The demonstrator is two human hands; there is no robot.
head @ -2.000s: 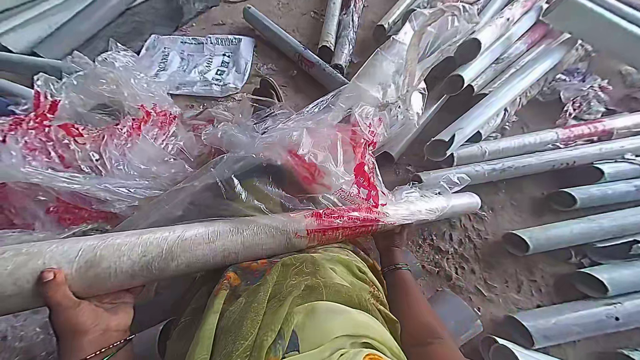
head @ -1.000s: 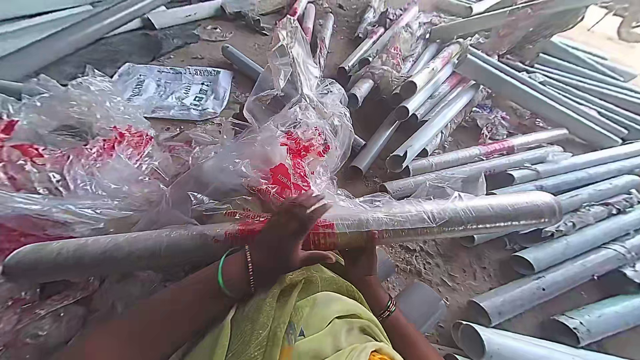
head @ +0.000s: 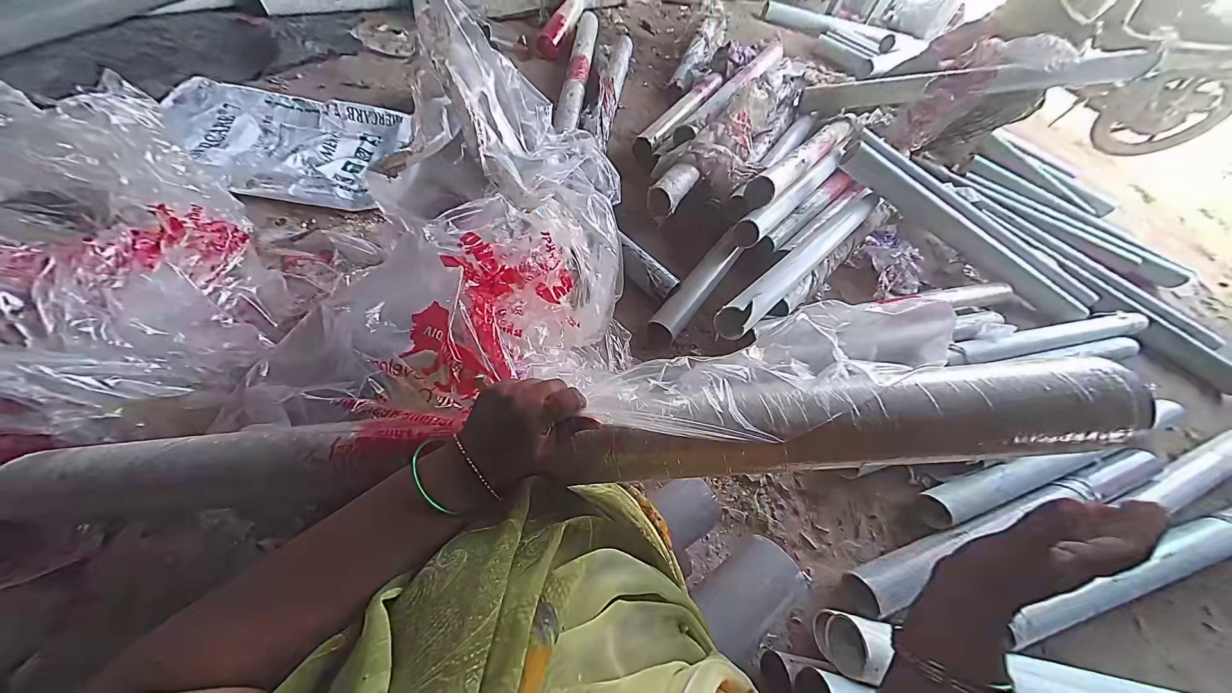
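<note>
A long grey pipe (head: 866, 414), partly covered in clear plastic film, lies across my lap from the left edge to the right. My left hand (head: 525, 428), with a green bangle and a beaded one at the wrist, is closed on the pipe and its film near the middle. Crumpled clear plastic film (head: 539, 279) with red print spreads behind this hand and to its left. My right hand (head: 1049, 553) is off the pipe, below its right end and over other grey pipes. What lies in its palm, if anything, cannot be seen.
Many grey pipes (head: 799, 279) lie on the dirt ground ahead and to the right, some with red-printed wrap. Long straight channels (head: 972, 231) are stacked beyond them. A printed plastic sack (head: 279, 144) lies at upper left. A wheel (head: 1155, 111) of a parked vehicle shows at upper right.
My right hand has left the pipe and moved right, near its far end. My left hand, at the pipe's left part two seconds ago, now grips near the middle.
</note>
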